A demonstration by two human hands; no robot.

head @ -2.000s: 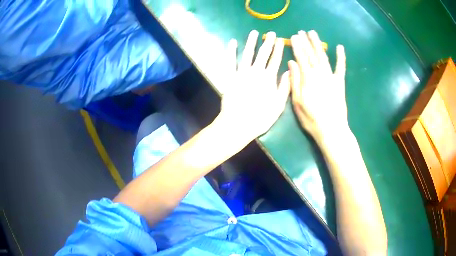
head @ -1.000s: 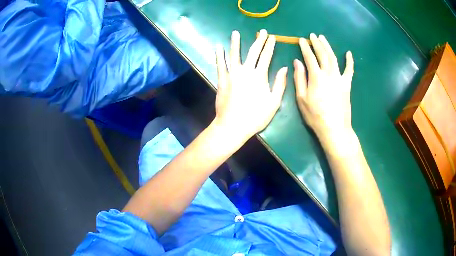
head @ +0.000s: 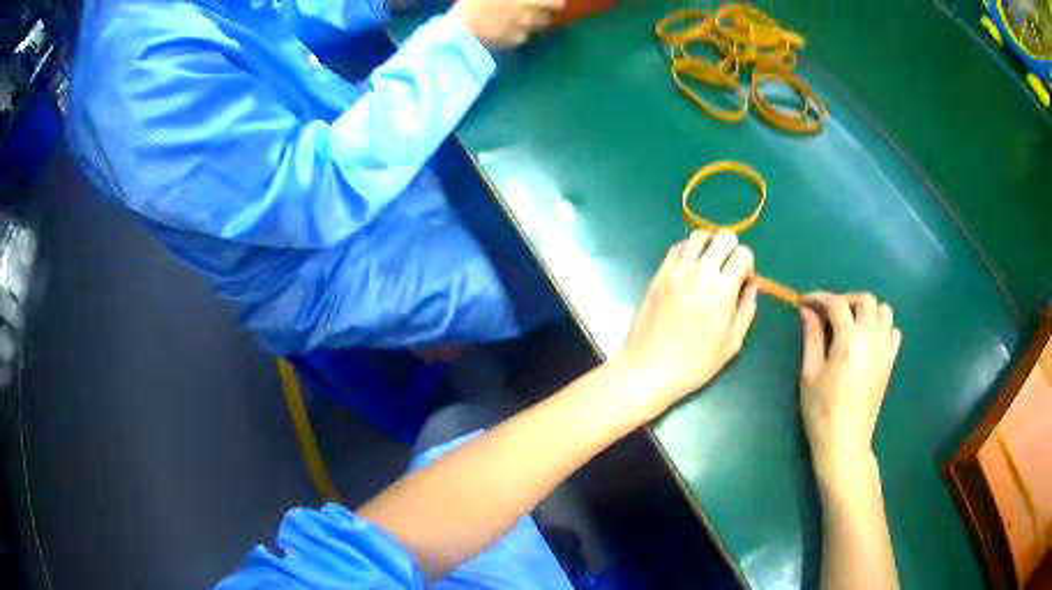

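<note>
A narrow tan rubber band (head: pixel 778 290) is stretched or flattened between my two hands, low over the green bench surface (head: pixel 738 461). My left hand (head: pixel 696 311) has its fingers curled at the band's left end. My right hand (head: pixel 848 363) pinches the right end between thumb and fingers. The fingertips hide both ends of the band. A loose yellow rubber band (head: pixel 724 196) lies as an open loop just beyond my left fingers.
Several tangled rubber bands (head: pixel 738 52) lie farther along the bench. A banded stack of orange covers (head: pixel 1021 467) is at the right edge. A person in a blue smock (head: pixel 288 150) sits at left, a hand (head: pixel 508 20) over the bench. A yellow-blue round object (head: pixel 1027 35) is top right.
The view has shifted, showing more of the neighbouring person and the rubber band pile. My hands went from spread flat over the band to curled fingers gripping its ends.
</note>
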